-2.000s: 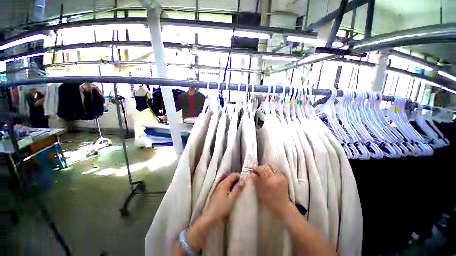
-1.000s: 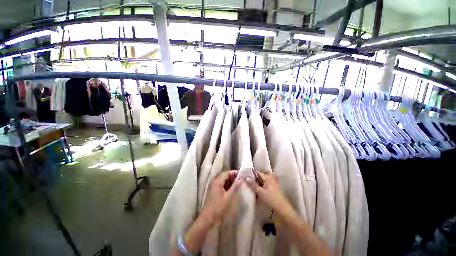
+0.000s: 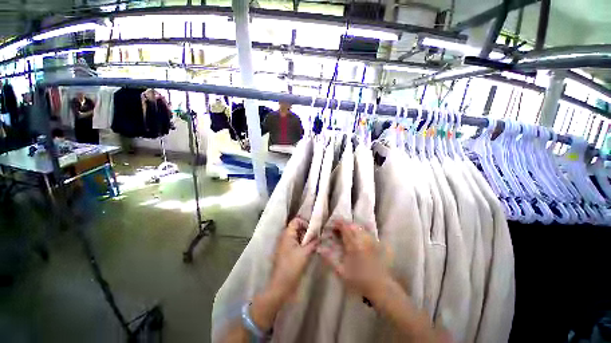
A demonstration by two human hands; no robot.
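Note:
Several cream jackets [image 3: 402,201] hang close together on white hangers from the grey rail [image 3: 268,96]. My left hand [image 3: 292,258], with a pale band at the wrist, grips the edge of one jacket left of the middle of the row. My right hand [image 3: 355,253] is beside it at the same height, blurred, with its fingers bent against the cloth; whether it pinches the cloth I cannot tell. A small dark piece shows below my right wrist against the jackets. The fingertips are partly lost in the folds.
White hangers [image 3: 536,181] with black garments [image 3: 556,268] crowd the rail at the right. A wheeled stand [image 3: 199,228] and a white-topped table [image 3: 60,159] are at the left. People and more hanging garments are in the background.
The view has turned left, so the jackets sit further right. My hands have moved to a jacket further left in the row. The dark piece below my right hand is now mostly hidden.

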